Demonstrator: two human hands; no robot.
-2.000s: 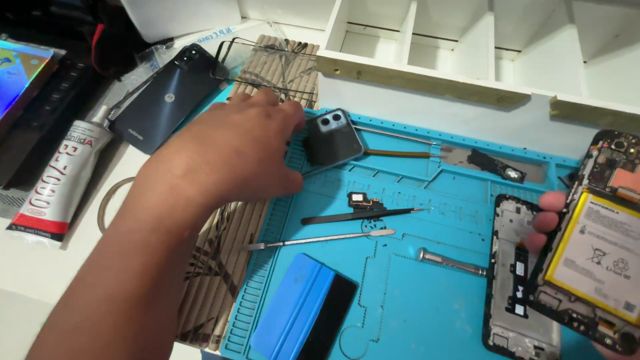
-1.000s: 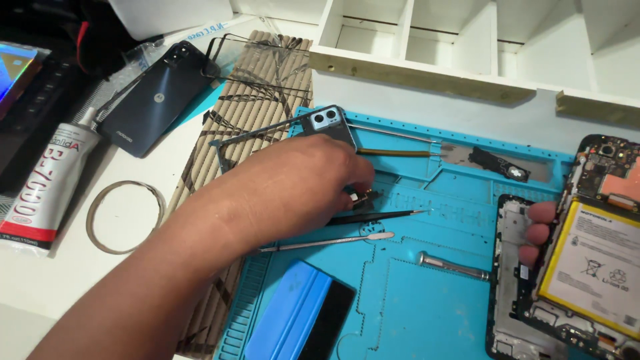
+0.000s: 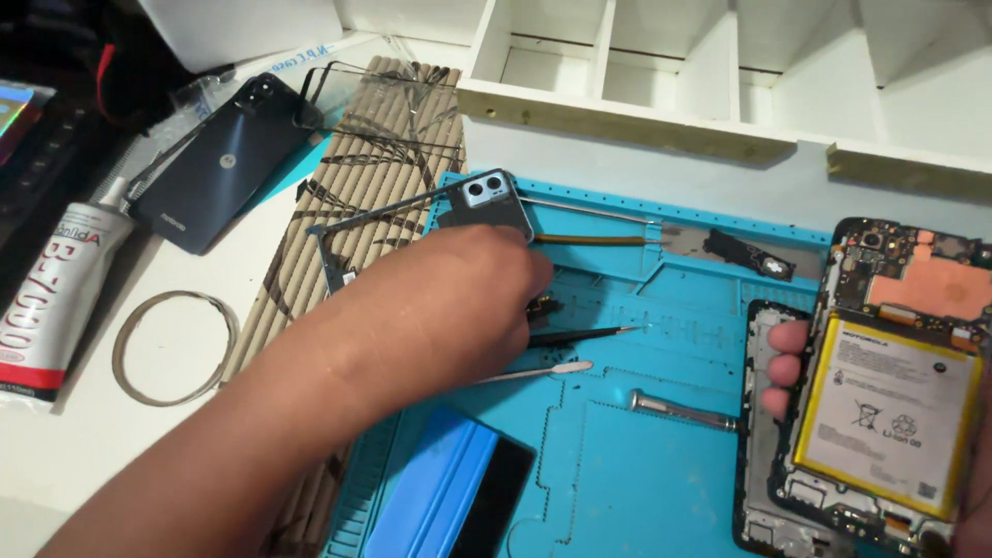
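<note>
My left hand reaches over the blue work mat, with its fingertips hidden from view. Beside its fingers lie a small dark phone part and black tweezers; whether it grips either I cannot tell. A phone frame with a blue camera surround is partly hidden behind this hand. My right hand, its fingertips showing at the left edge, holds an opened phone with a yellow-bordered battery and exposed circuit board. Behind that phone is a grey-and-black phone inner cover.
A metal spudger, a screwdriver and a blue squeegee lie on the mat. To the left are a Motorola phone back, an adhesive tube and a ring. White compartments stand behind.
My left hand has moved down from above the camera end of the phone frame to the small part and tweezers. My right hand still holds the opened phone.
</note>
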